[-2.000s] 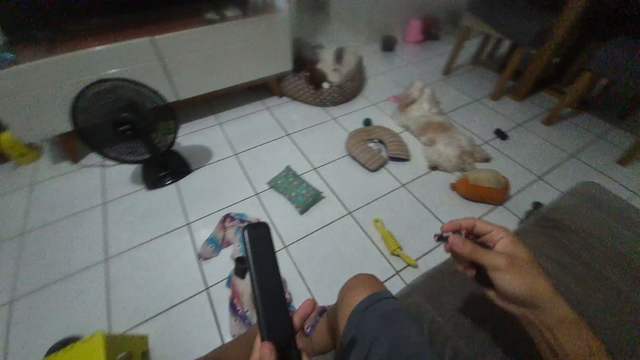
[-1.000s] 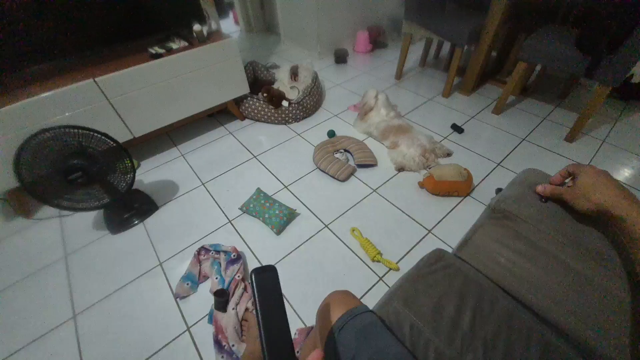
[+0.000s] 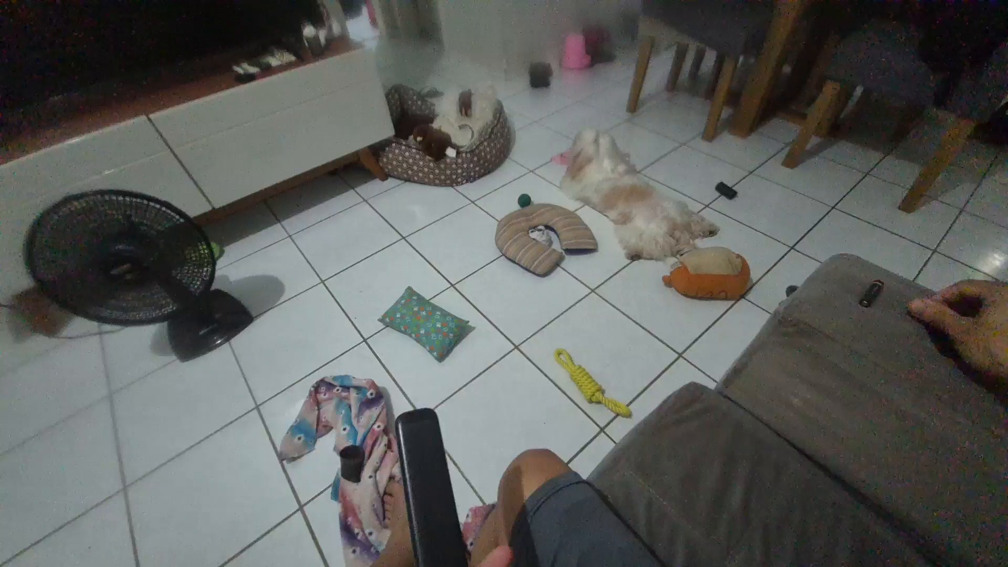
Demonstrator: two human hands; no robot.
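My left hand [image 3: 494, 557], mostly cut off by the bottom edge, holds a long black device [image 3: 429, 488] upright in front of my knee. At the right edge my right hand [image 3: 969, 323] hovers over the grey sofa cushion [image 3: 858, 378], thumb and index finger curled near each other; whether something small sits between them cannot be told. Just left of its fingertips a small dark cylinder, apparently a battery [image 3: 872, 294], lies on the cushion. Below the device's left side, a patterned cloth [image 3: 362, 472] with a dark cup-like object [image 3: 351, 463] on it is on the floor.
A dog [image 3: 622, 197] lies on the tiles near a striped U-shaped pillow [image 3: 535, 236] and an orange plush toy [image 3: 713, 274]. A yellow rope toy [image 3: 591, 383], green cushion [image 3: 426, 324], black fan [image 3: 122, 260], pet bed [image 3: 449, 161] and wooden-legged chairs [image 3: 713, 94] stand or lie around.
My right hand has moved right, from in front of the sofa to over its cushion. The small dark cylinder now lies on the cushion, apart from the fingers. My left hand still holds the device.
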